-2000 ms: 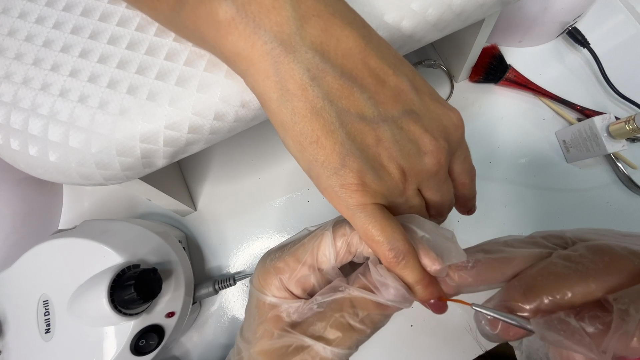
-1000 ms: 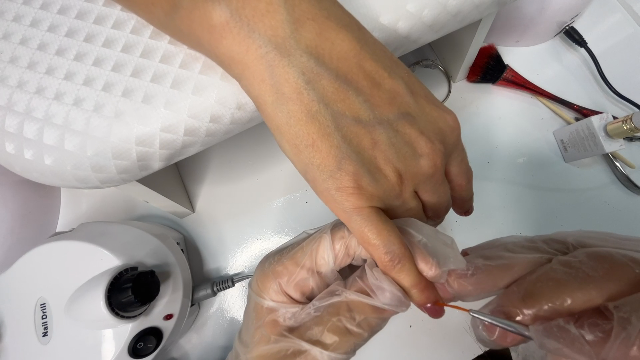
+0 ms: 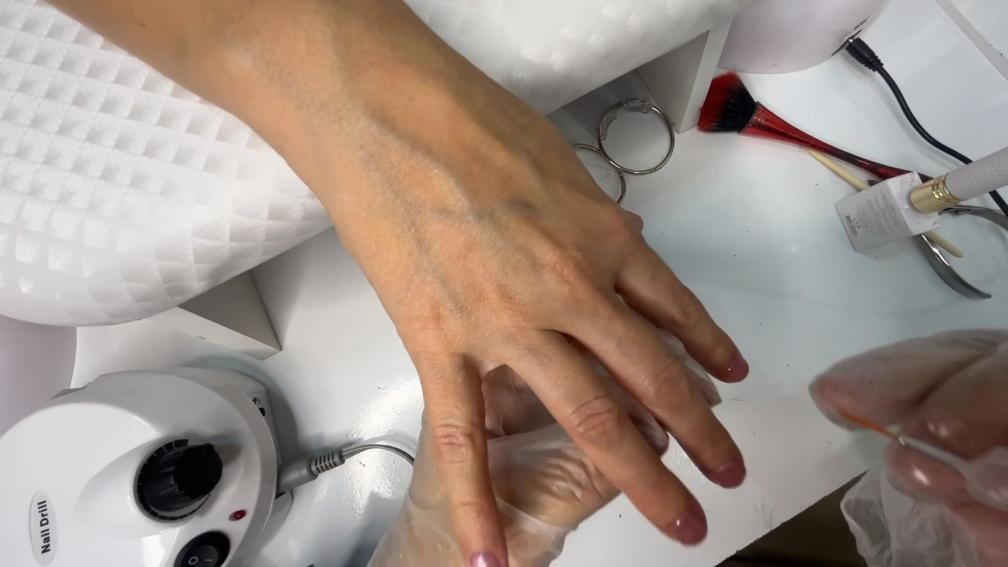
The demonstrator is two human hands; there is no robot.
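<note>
Another person's hand (image 3: 472, 236) spreads its fingers, with pink-purple polish on the nails, and its forearm lies over a white quilted armrest (image 3: 118, 181). My left hand (image 3: 543, 480), in a clear plastic glove, is beneath those fingers, supporting the hand from below; much of it is hidden. At the right edge my right hand (image 3: 929, 441), gloved too and somewhat blurred, grips a thin brush (image 3: 906, 442) with an orange part and a metallic section. The brush is apart from the nails.
A white nail drill unit (image 3: 102, 472) with a cable is at lower left. Metal rings (image 3: 636, 169) lie beside the armrest support. At upper right are a red-handled brush (image 3: 819, 146), a wooden stick (image 3: 839, 170), a polish bottle (image 3: 882, 213), a curved metal tool (image 3: 949, 272) and a black cable (image 3: 906, 110).
My right hand has moved right, taking the brush away from the fingertip it was at. The other person's fingers have spread, and my left hand has shifted from holding one finger to beneath several.
</note>
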